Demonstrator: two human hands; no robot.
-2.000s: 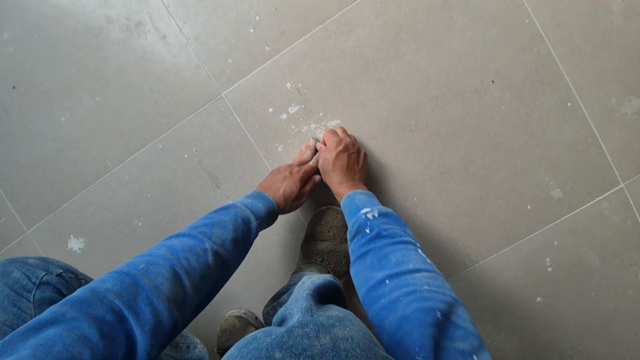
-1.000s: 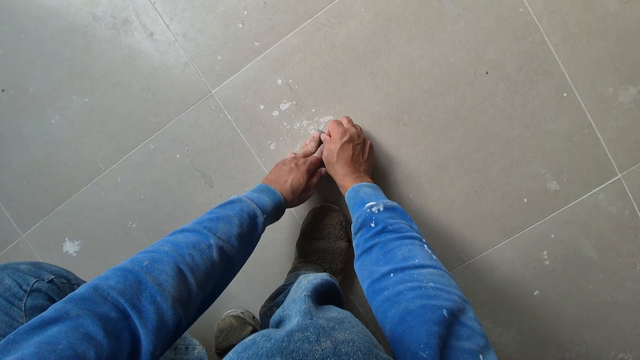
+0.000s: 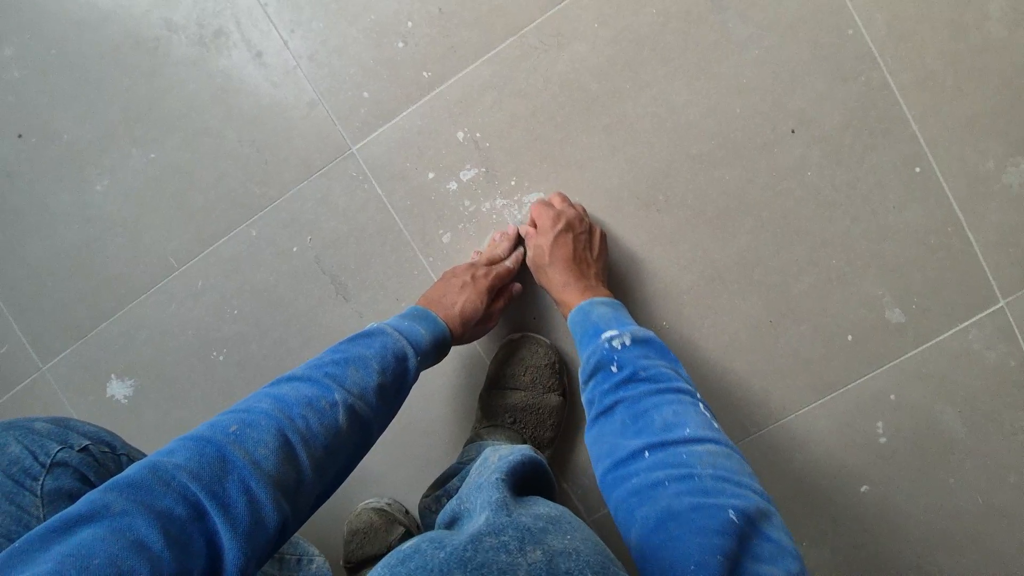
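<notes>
My left hand is low over the grey floor tile, its fingers stretched toward my right hand. The right hand has bent fingers, its knuckles turned up, and its fingertips are hidden. The two hands meet at the fingers. A small dark edge shows between them, too little to tell what it is or which hand holds it. White splatters and crumbs of dried material lie on the tile just beyond the fingers.
Pale grout lines cross the tiled floor. A dusty dark shoe is just below my hands, with a second shoe farther down at the left. More white spots mark the tiles at the left and right.
</notes>
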